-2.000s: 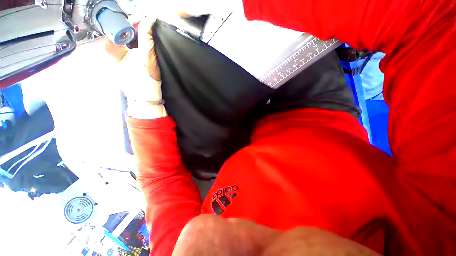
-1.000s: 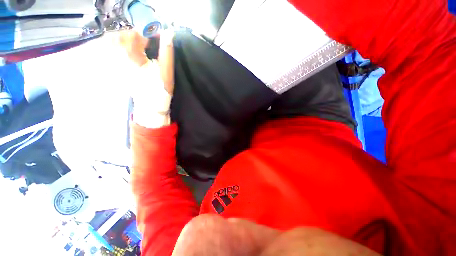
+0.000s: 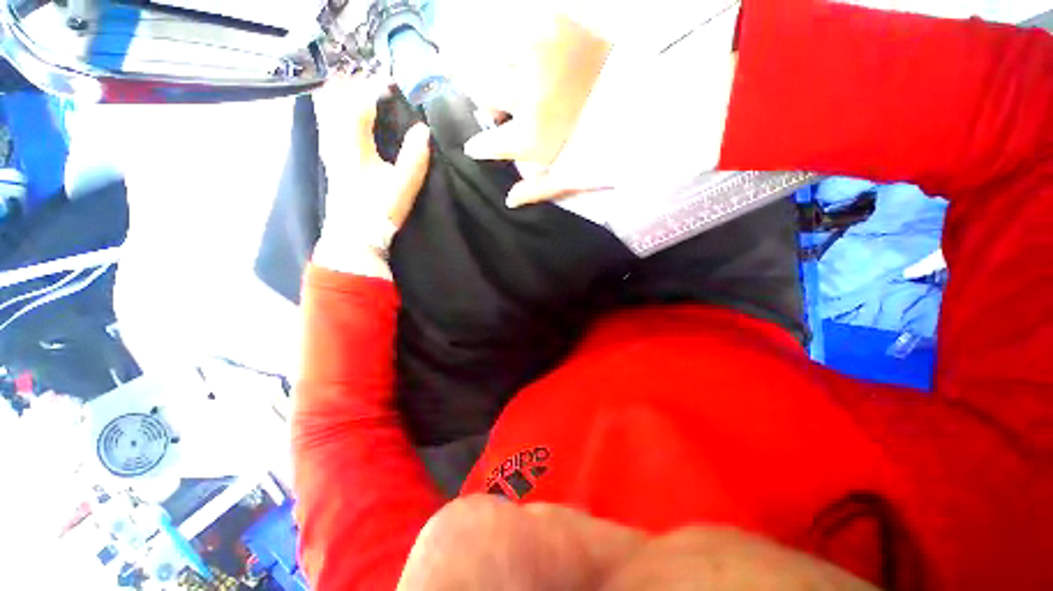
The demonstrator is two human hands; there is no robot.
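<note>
The black garment piece (image 3: 497, 266) runs from the sewing machine's needle area down over the lap. My left hand (image 3: 375, 167) grips its upper left part beside the blue-grey cylinder (image 3: 418, 67), thumb on top of the cloth. My right hand (image 3: 554, 127) is at the cloth's upper right edge, its fingers spread and touching the cloth. It is washed out by glare, and whether it pinches the cloth cannot be told. The needle and presser foot cannot be made out.
The sewing machine head (image 3: 173, 46) is at the upper left. The measuring scale (image 3: 722, 208) runs along the white table's front edge, under my right forearm. A blue bin (image 3: 872, 352) with light-blue cloth stands at the right of the lap.
My right hand has come into view and down to the cloth by the machine. My left hand still holds the cloth. The machine and table have shifted rightward in view.
</note>
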